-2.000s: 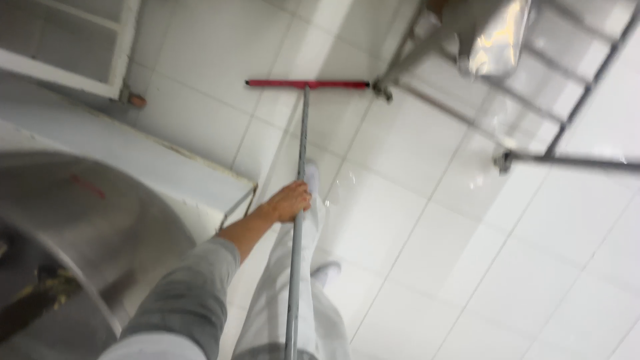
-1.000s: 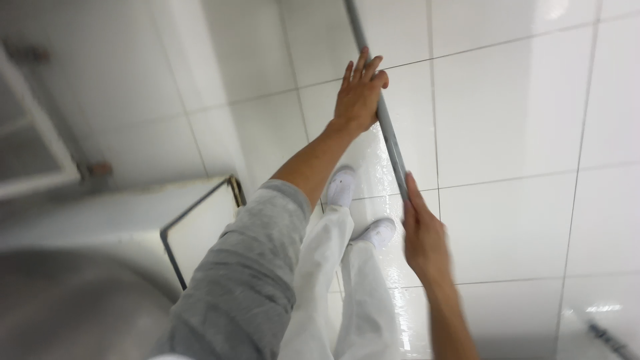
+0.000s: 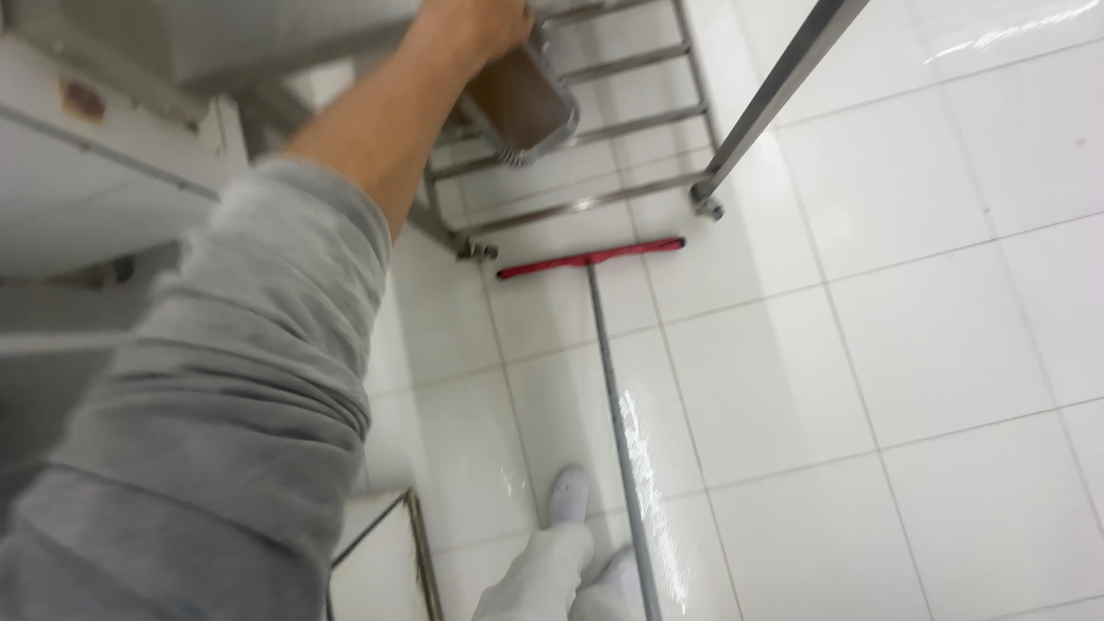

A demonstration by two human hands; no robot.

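Observation:
My left hand (image 3: 483,34) reaches to the top of the view, at a metal rack (image 3: 699,86), directly over a shallow tray with brown contents (image 3: 522,99). Its fingers are partly cut off and blurred, so whether they grip the tray or the rack cannot be told. My right hand is out of view. A floor squeegee with a red head (image 3: 591,259) lies across the white tiles just below the rack's lower bar. From that head its grey pole (image 3: 619,423) runs down past my shoes and leaves the bottom edge.
Castors (image 3: 707,203) stand under the rack's legs. White and grey metal equipment (image 3: 103,164) fills the upper left, partly behind my sleeve. A white panel with a worn, rusty edge (image 3: 379,561) juts in at the lower left. Wet, shiny patches show on the tiled floor (image 3: 931,345).
My left hand has left the squeegee pole and is now up at the rack. My right hand, on the pole one second ago, has gone out of view. The view has shifted strongly.

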